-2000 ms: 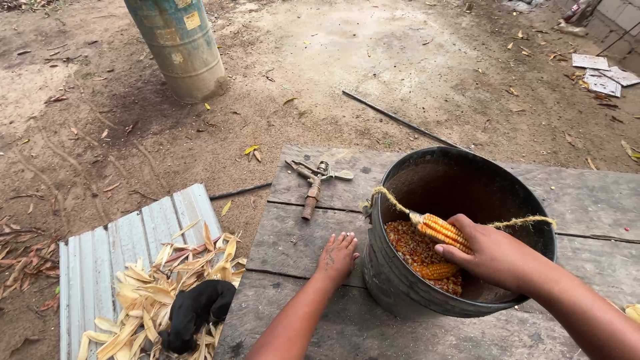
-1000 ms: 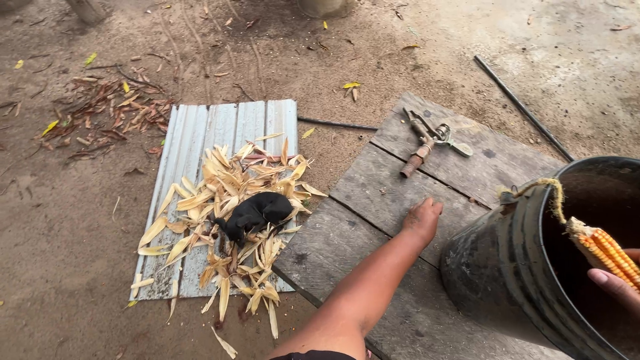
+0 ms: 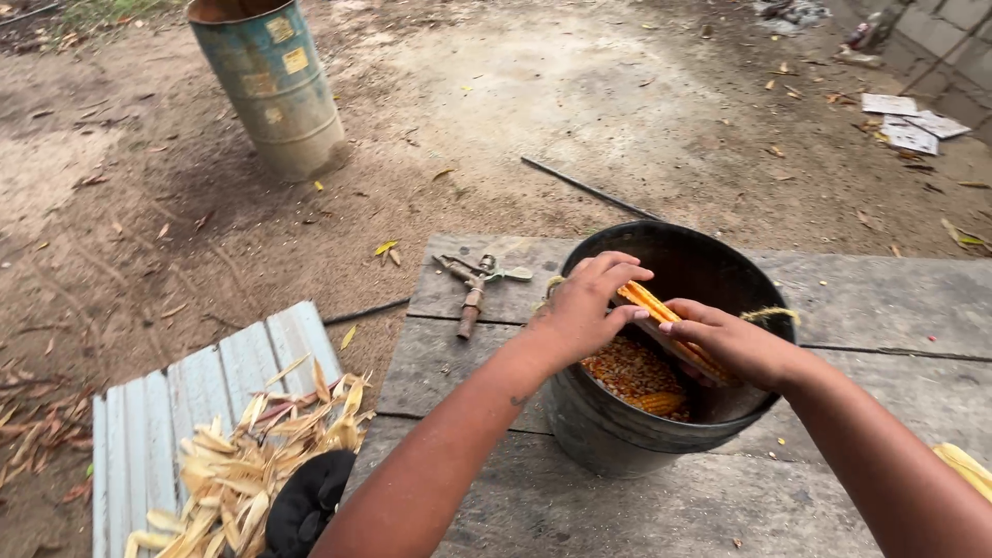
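An ear of dried yellow corn [image 3: 659,310] is held between my two hands over the mouth of a black plastic bucket [image 3: 612,446]. My left hand [image 3: 593,306] grips its upper left end, and my right hand [image 3: 717,341] is closed round the lower right part. Bare strips run along the ear between rows of kernels. Loose kernels [image 3: 632,368] lie inside the bucket, with another ear [image 3: 663,403] on top of them. The bucket stands on a grey plank table [image 3: 535,496] and has a rope handle [image 3: 767,313].
A rusty metal sprinkler head [image 3: 473,302] lies left of the bucket. Beside the table, corn husks [image 3: 232,473] and a curled black animal [image 3: 310,496] rest on a corrugated metal sheet [image 3: 147,434]. A rusty drum [image 3: 283,101] stands behind. A pale husk [image 3: 965,469] shows at the right edge.
My left hand has left the tabletop and now holds the ear together with my right hand. The view swung left, then came back.
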